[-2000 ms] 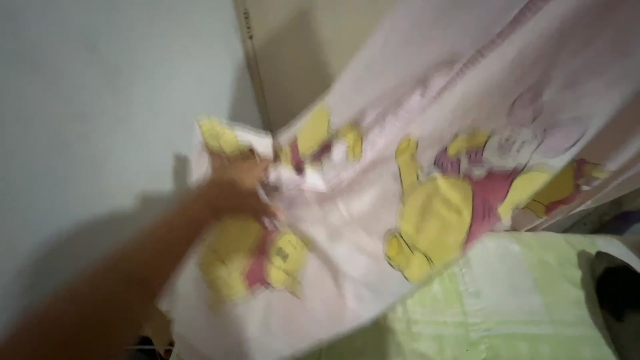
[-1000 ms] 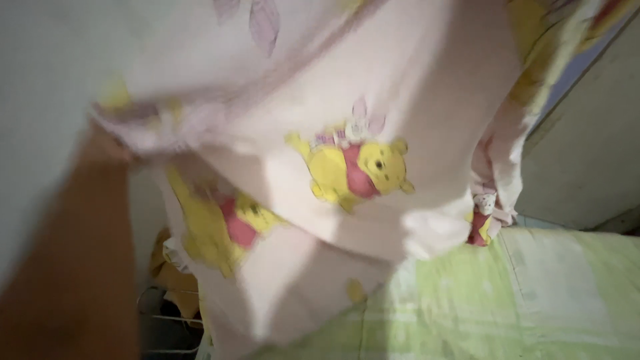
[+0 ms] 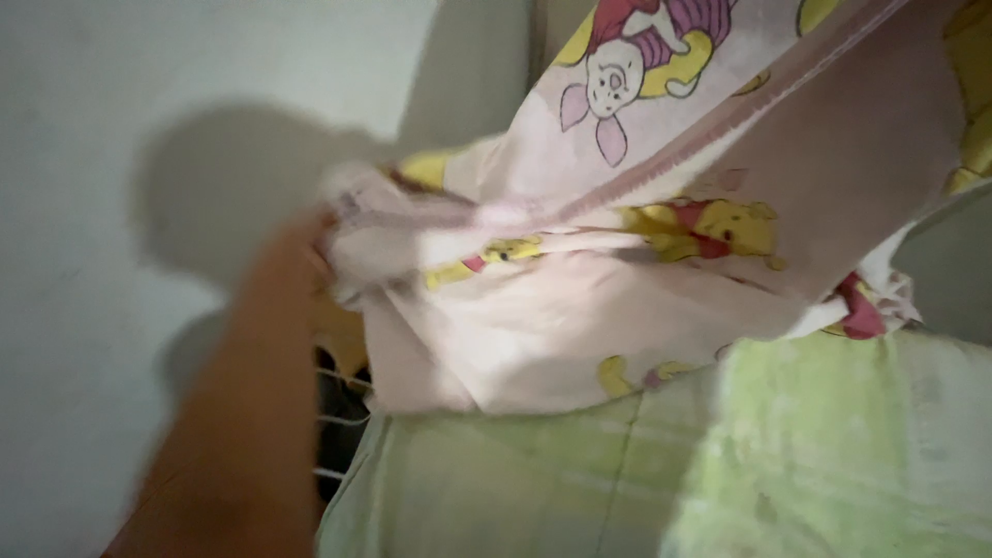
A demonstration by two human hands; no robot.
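A pale pink cloth [image 3: 542,310] printed with yellow bears in red shirts and pink piglets stretches from the left middle of the head view to the upper right. My left hand [image 3: 329,240], blurred, grips its bunched left end beside the wall. Most of the fingers are hidden in the folds. A darker pink stitched seam runs slantwise across the cloth. Its lower edge hangs over a green and white patterned mattress or quilt [image 3: 814,449]. My right hand is not visible.
A pale wall [image 3: 77,232] with shadows on it stands close at the left. White wire bars [image 3: 341,421], with dark and mustard-coloured things behind them, lie between my forearm and the green bedding. A grey surface [image 3: 953,263] is at the right.
The cloth has shifted and folded, and its printed figures lie in other places. My left hand stays on its left end. The view has moved.
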